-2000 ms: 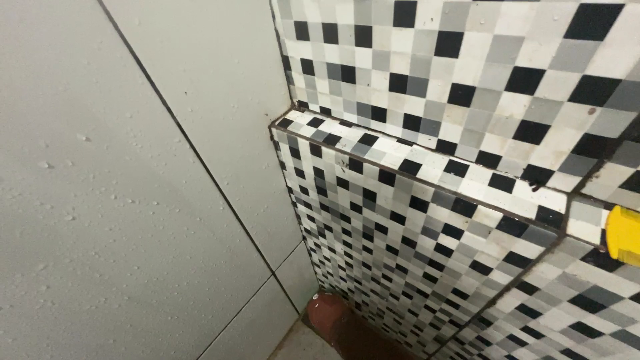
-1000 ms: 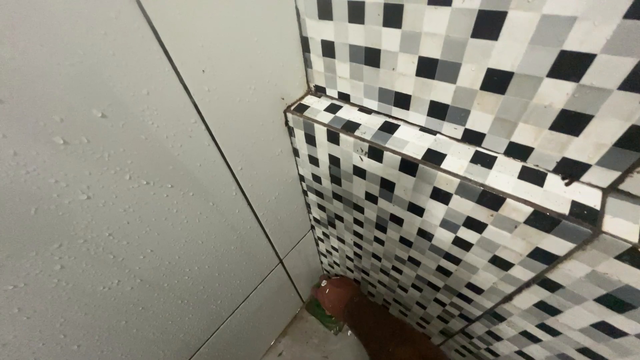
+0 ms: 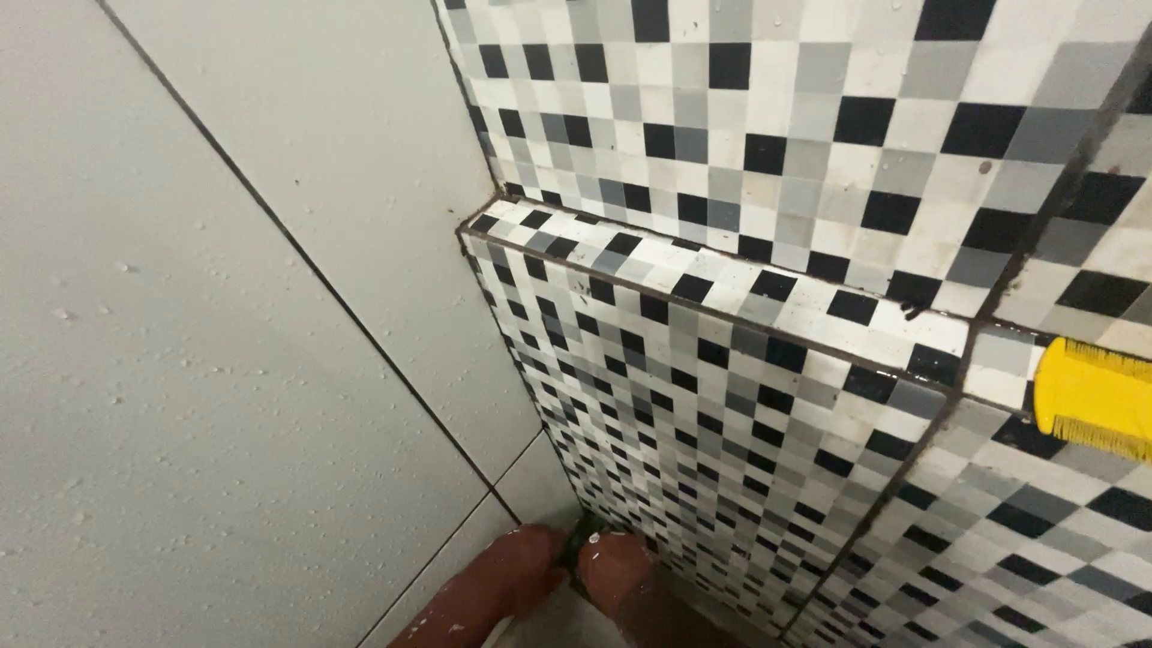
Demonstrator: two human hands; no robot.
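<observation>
My left hand (image 3: 529,560) and my right hand (image 3: 617,562) are low in the head view, close together by the wall corner. Both look wet, with small white flecks of foam or glare. A dark green item (image 3: 577,551) shows between them; its kind is unclear. My right hand is curled against it and appears to grip it. The left hand's fingers lie beside the item, blurred and partly hidden, so their grip cannot be made out.
A plain pale wall (image 3: 225,360) with water drops rises on the left. Black, grey and white mosaic tiling (image 3: 684,396) covers the other wall, with a narrow tiled ledge (image 3: 720,279). A yellow double-sided comb (image 3: 1093,396) lies on the ledge at the right edge.
My left hand has come into view at the bottom, beside my right hand. The comb, out of view one second ago, shows again as the view has shifted.
</observation>
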